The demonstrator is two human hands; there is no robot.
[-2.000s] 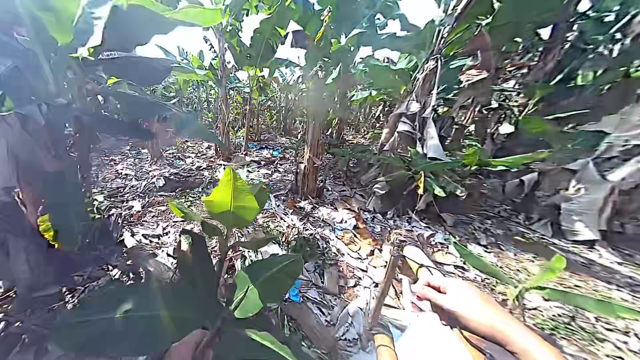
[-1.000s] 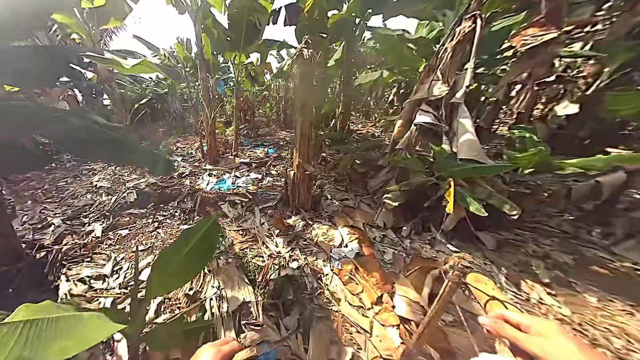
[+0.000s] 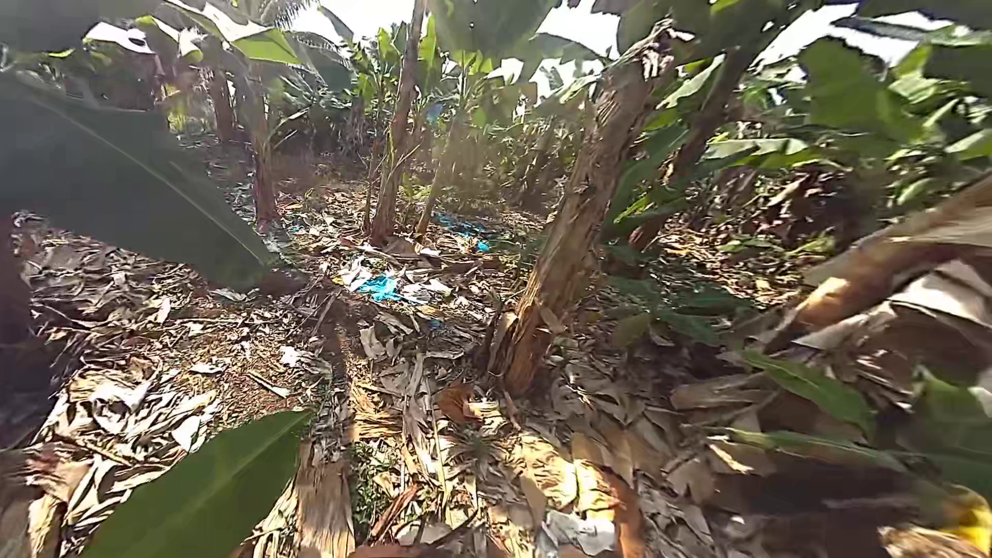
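Observation:
Neither my left hand nor my right hand shows in the head view now. In front stands a leaning banana pseudostem [image 3: 570,225], brown and dry, its foot among fallen leaves. A green banana leaf [image 3: 205,492] rises at the bottom left, and a large shaded leaf [image 3: 128,178] reaches in from the left edge. Bright blue plastic [image 3: 380,287] lies on the litter left of the pseudostem. What my hands hold or touch cannot be told.
Dry leaf litter [image 3: 418,403] covers the ground. Thinner banana stems [image 3: 395,132] stand farther back. At the right, a slanting dry stalk [image 3: 876,271] and green leaves [image 3: 821,395] crowd the side. A cut length of dry stem [image 3: 324,496] lies low in front.
Both hands, seen at the bottom edge a second ago, have gone out of view. The view has moved forward and tilted; the near pseudostem now appears closer.

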